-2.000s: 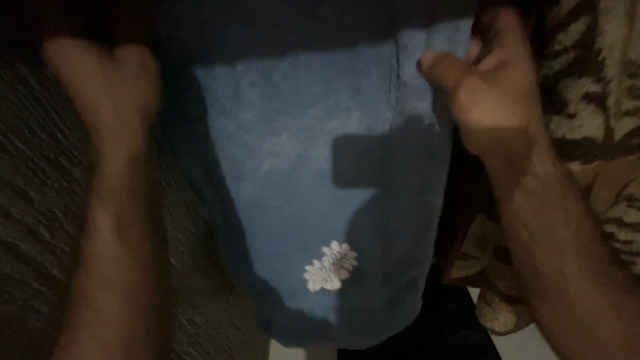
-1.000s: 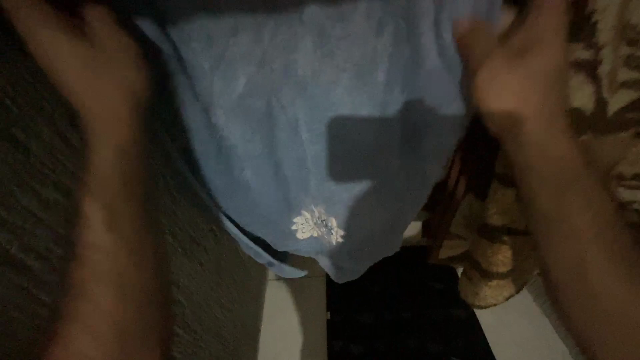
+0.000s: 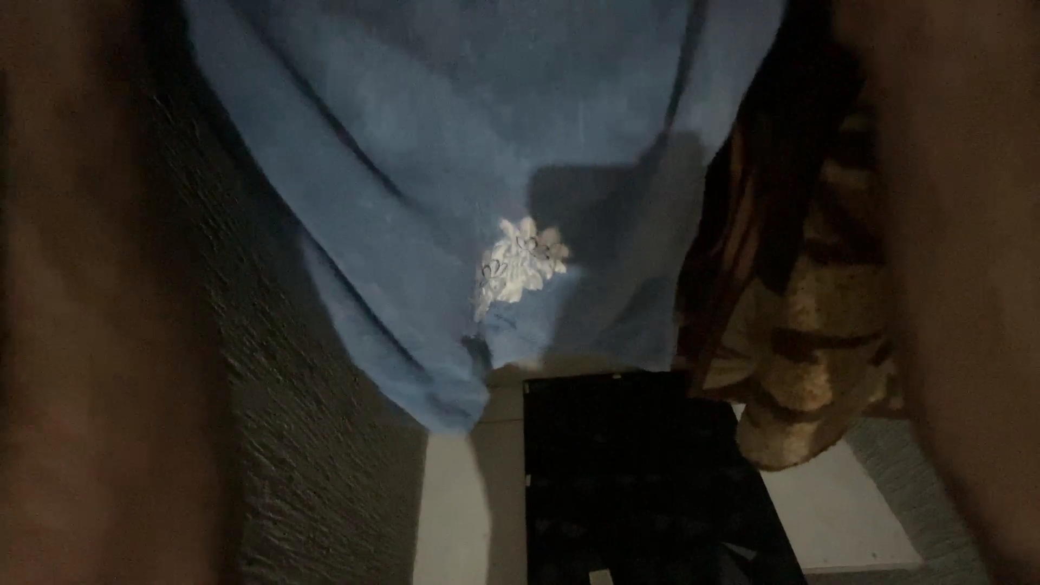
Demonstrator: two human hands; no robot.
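A blue cloth point(image 3: 406, 146) hangs in folds across the upper middle of the head view, its top edge beyond the frame. Pale flower-shaped patches point(image 3: 524, 260) show on its lower part, beside a dark shadow that falls over the cloth. Only my forearms are seen, blurred, one along the left side and one along the right. Both my hands are out of the frame above, so their hold on the cloth is hidden.
A rough, dark textured wall point(image 3: 317, 455) stands at left. Below the cloth lie a black mat point(image 3: 642, 479) and pale floor tiles point(image 3: 455, 512). At right hangs a brown and tan patterned fabric point(image 3: 800, 366), with dark reddish material beside it.
Both hands, visible at the cloth's upper sides before, have moved up out of view. The cloth's lower end, broad and rounded earlier, now hangs in folds with a point at left.
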